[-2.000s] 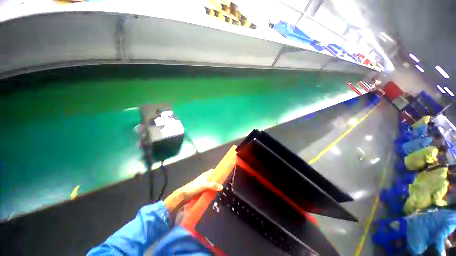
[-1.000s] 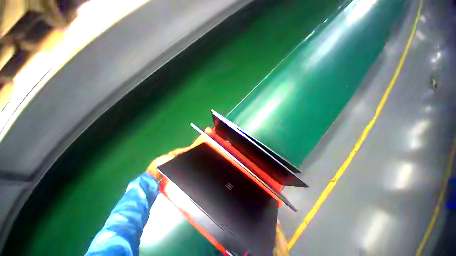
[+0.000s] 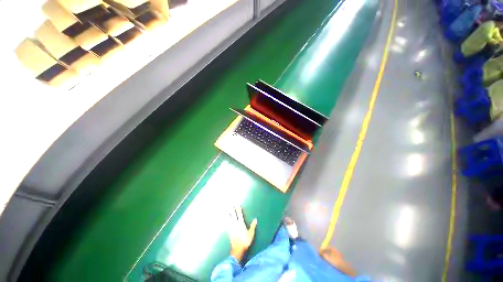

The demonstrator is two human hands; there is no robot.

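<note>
An open laptop (image 3: pixel 267 148) with a dark keyboard and silver palm rest sits in an orange-red tray (image 3: pixel 226 135) on the green-matted bench. More upright dark panels or laptop lids (image 3: pixel 287 104) stand just behind its tilted screen. My left hand (image 3: pixel 240 231) is over the bench nearer to me, fingers spread and empty, apart from the tray. My right hand (image 3: pixel 337 260) is low in the frame beside my blue sleeve, partly hidden and blurred; its fingers cannot be made out.
A white shelf (image 3: pixel 110 110) with tan and black boxes (image 3: pixel 83 41) curves along the left. A dark mesh-like object (image 3: pixel 165 273) is at the bottom edge. Grey floor with yellow lines (image 3: pixel 361 137) lies right, with blue stools (image 3: pixel 482 157) and seated people in yellow and blue at the far right.
The tray with the laptops has gone from my hands onto the bench, farther forward. The front laptop now shows its keyboard. My left hand has let go and drawn back.
</note>
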